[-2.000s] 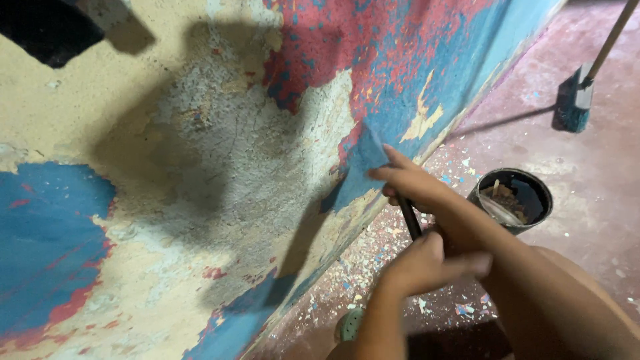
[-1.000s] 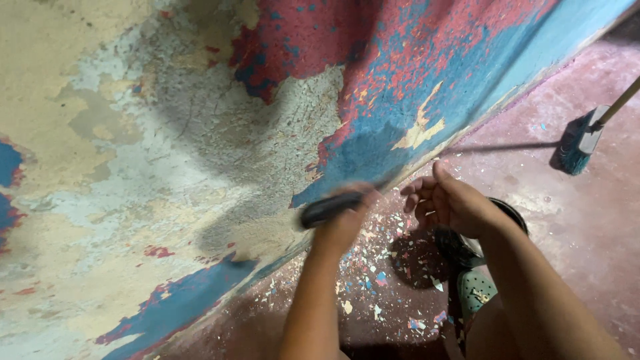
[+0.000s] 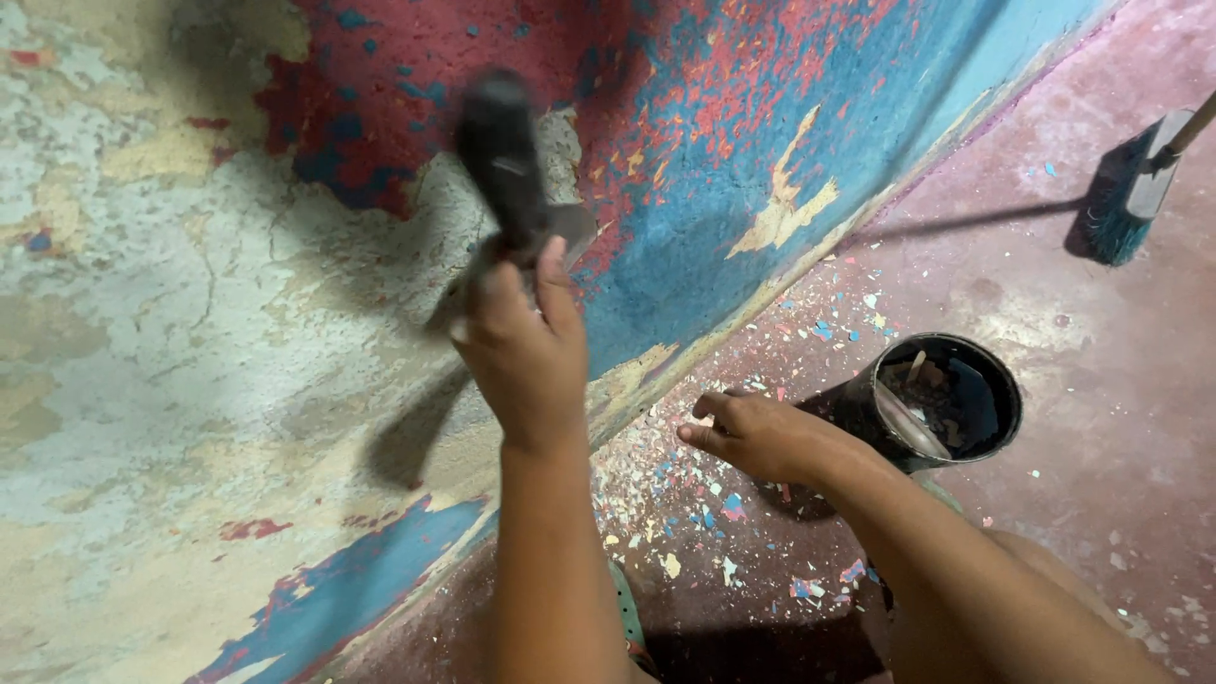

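Note:
My left hand (image 3: 522, 347) grips a scraper (image 3: 503, 161) near the base of its black handle; the handle points up and is blurred. Its metal blade (image 3: 575, 228) is close to the wall, by the edge of the red and blue paint; whether it touches is unclear. Around it the wall (image 3: 313, 370) shows patches of bare grey-white and cream under peeling red and blue paint (image 3: 665, 237). My right hand (image 3: 750, 432) holds nothing, its fingers apart and bent, above the floor strewn with paint chips (image 3: 703, 503), left of the black bucket.
A black bucket (image 3: 1016, 408) with dark liquid and debris stands on the reddish floor (image 3: 1092, 513). Farther right, a broom with teal bristles (image 3: 1116, 228) rests on the floor, its handle reaching out of view. A green perforated shoe (image 3: 627, 608) shows below.
My left hand has moved up along the wall with the scraper. My right hand was near the black handle two seconds ago and is now lower, apart from it, beside the bucket.

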